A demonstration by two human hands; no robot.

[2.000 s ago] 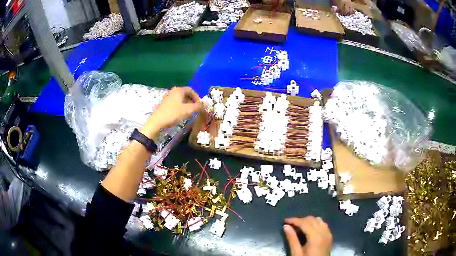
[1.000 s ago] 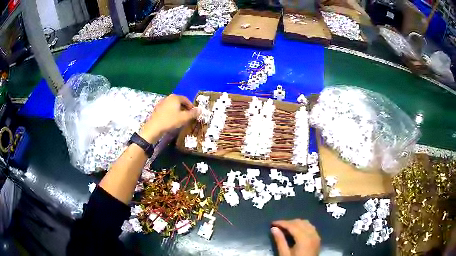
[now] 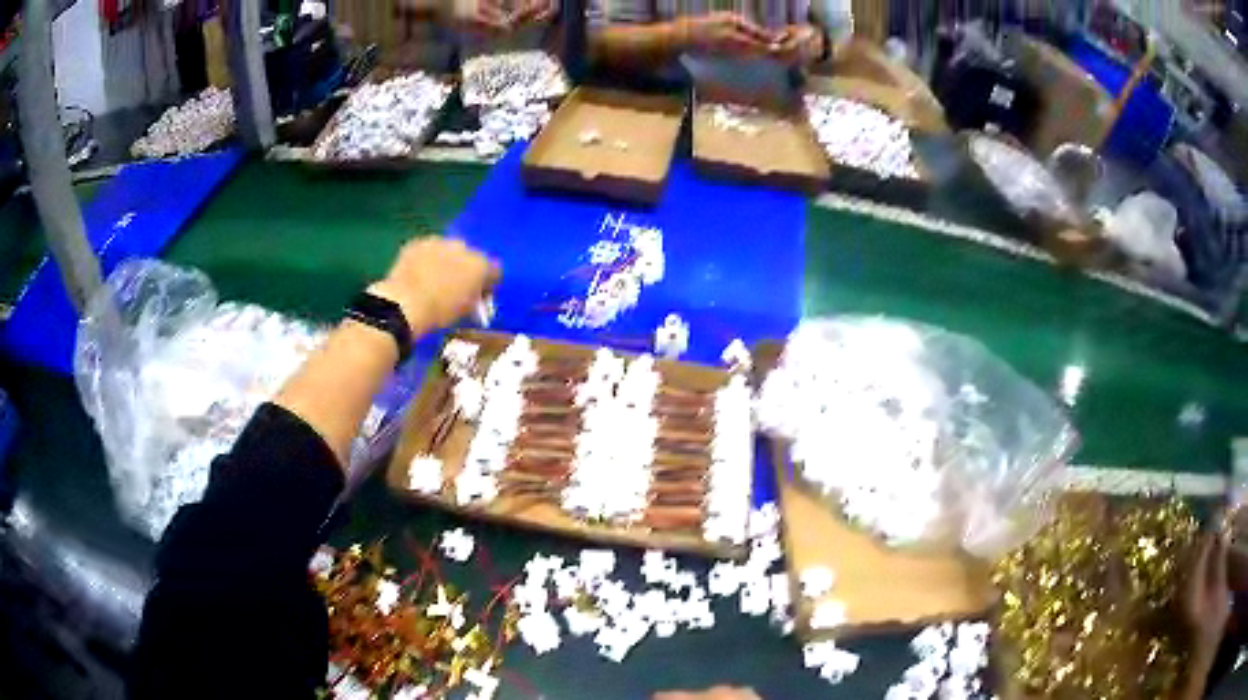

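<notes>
My left hand (image 3: 438,285) is above the upper left edge of the cardboard tray (image 3: 630,533), its fingertips closed on a small blurred white part (image 3: 485,312). The tray holds rows of white modules (image 3: 612,438) with red-brown wire bands between them. A few looser modules lie at its left end. My right hand (image 3: 705,693) is cut off by the bottom edge; its fingers are hidden. Loose white housings (image 3: 616,602) lie in front of the tray. A tangle of brass contacts with red wires (image 3: 383,622) lies at the lower left.
Clear bags of white parts stand left (image 3: 205,397) and right (image 3: 903,424). More modules (image 3: 623,280) lie on the blue sheet (image 3: 739,260). Brass contacts (image 3: 1095,588) lie at right beside another person's hand (image 3: 1210,602). Other hands (image 3: 739,34) show behind the far trays (image 3: 602,144).
My left hand has moved away from the tray's left-end modules, up past its far edge. The view has shifted, so my right hand is nearly out of the picture. Other people's hands have appeared.
</notes>
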